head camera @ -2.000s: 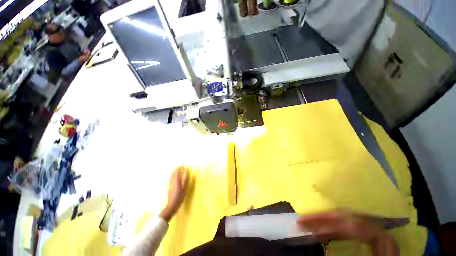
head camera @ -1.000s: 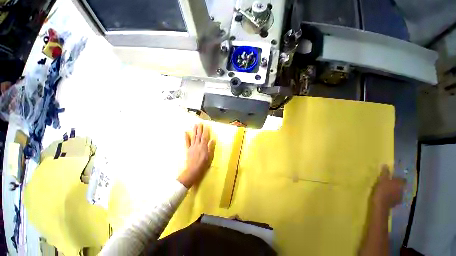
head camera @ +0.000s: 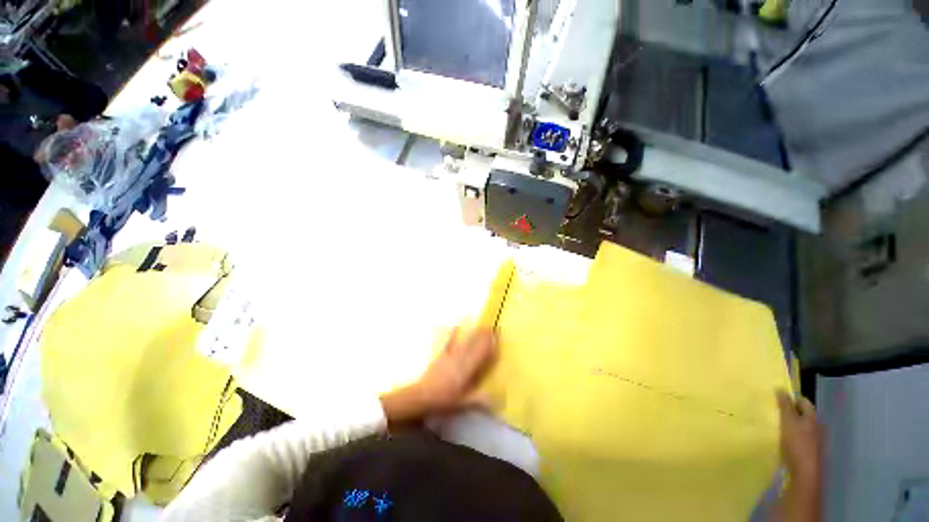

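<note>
A large yellow garment panel (head camera: 672, 377) lies in front of the sewing machine head (head camera: 528, 206), which is a dark grey box with a red mark. A narrow yellow-brown slot strip (head camera: 503, 296) runs toward the head along the panel's left part. My left hand (head camera: 458, 369) rests on the yellow fabric at the strip's lower end, fingers blurred. My right hand (head camera: 802, 433) is at the panel's right edge, with fingers at the fabric edge and the thumb side partly hidden. A white template area left of the strip is overexposed.
Stacked panels (head camera: 132, 357) with yellow faces lie at the left. Dark fabric scraps (head camera: 138, 194), a clear plastic bag (head camera: 82, 153) and a small red-and-yellow object (head camera: 190, 76) lie at the upper left. A control screen (head camera: 455, 39) stands behind the head. A person's hand shows beside the bag.
My left hand has moved down and right to the lower end of the strip. The panel has turned a little, its right edge now lower. My right hand, earlier at a white strip, is at that edge.
</note>
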